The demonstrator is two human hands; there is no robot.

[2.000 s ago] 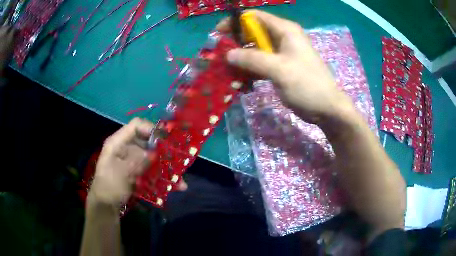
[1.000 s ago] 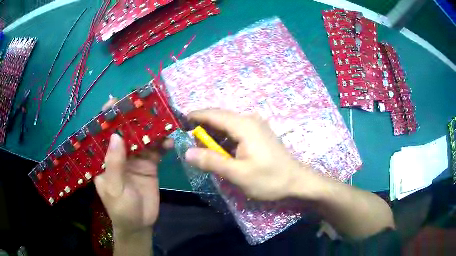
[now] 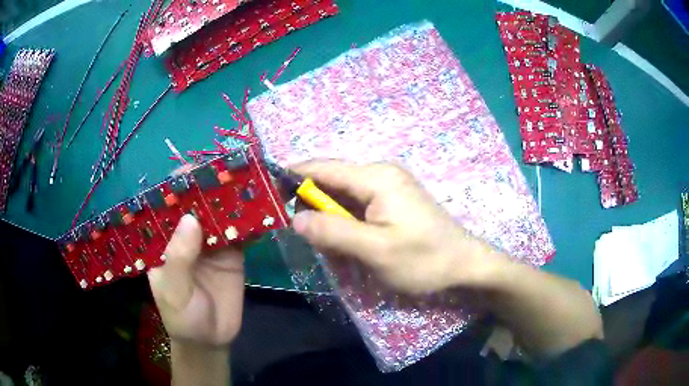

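Observation:
A red PCB panel strip (image 3: 170, 215) with dark components along its upper edge and pale ones along its lower edge slants above the table's front edge. My left hand (image 3: 200, 294) holds it from below, thumb on its face. My right hand (image 3: 370, 226) grips cutters with a yellow handle (image 3: 325, 200); their dark jaws are at the strip's right end, partly hidden by the hand and blurred. Short red offcuts (image 3: 230, 136) lie just beyond that end. A shiny pinkish bubble wrap bag (image 3: 393, 113) lies under and beyond my right hand.
Red boards lie at the back (image 3: 249, 38) and at the right (image 3: 551, 90). Thin red edge strips (image 3: 125, 98) lie at the left, beside another stack (image 3: 21, 105) and a dark tool (image 3: 32, 170). White paper slips (image 3: 634, 252) lie at the right on the green mat (image 3: 453, 22).
The strip has swung from steep to a shallower slant and moved left. The cutters moved down to its right end. Over the last second, more red offcuts appear beyond that end.

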